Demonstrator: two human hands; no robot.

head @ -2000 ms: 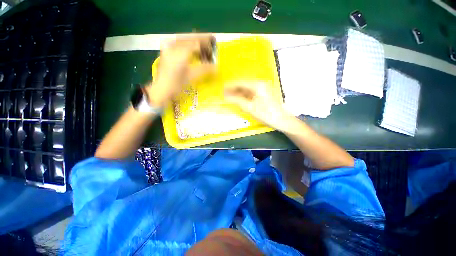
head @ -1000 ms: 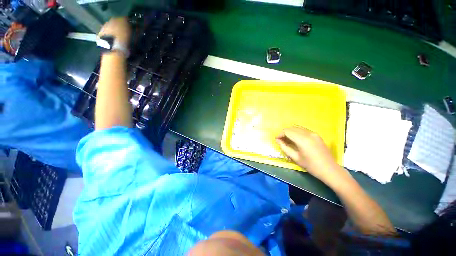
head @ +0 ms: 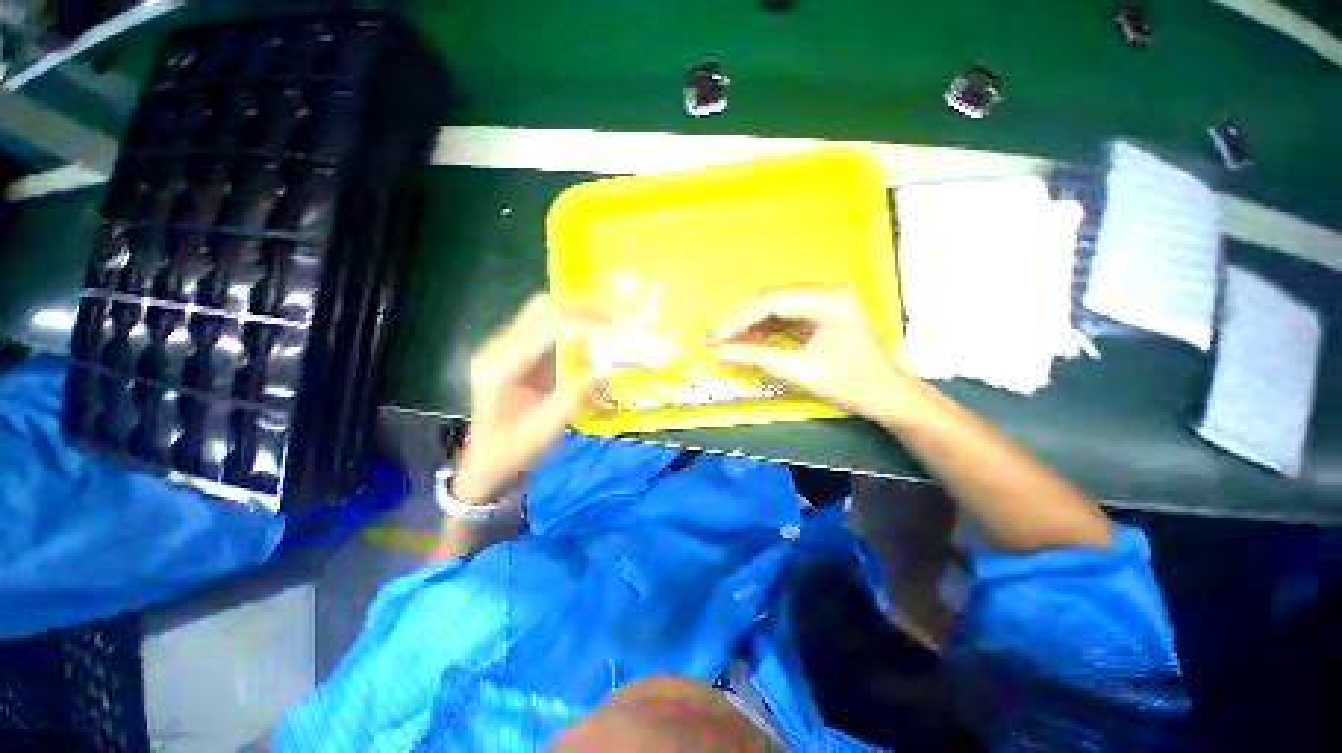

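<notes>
The yellow tray (head: 736, 191) lies on the near edge of the green surface. Small white-silver parts (head: 692, 394) are scattered along its near side and blur into glare. My left hand (head: 518, 386) is at the tray's left edge, fingers pointing inward, with a pale band on the wrist. My right hand (head: 810, 346) is over the tray's right part, thumb and finger close together at the tips. The hands are apart. Blur hides whether either one holds a small part.
Black blister trays (head: 221, 265) are stacked at left. Spaced housings (head: 707, 88) lie on the green belt (head: 574, 74) beyond. White sheets (head: 979, 280) sit right of the tray, with two textured pale pouches (head: 1155, 243) farther right. Another person's blue sleeve (head: 133, 515) shows at lower left.
My left hand has come back from over the black trays to the yellow tray. My right hand stays over the tray. The view has swung, and the belt housings appear shifted.
</notes>
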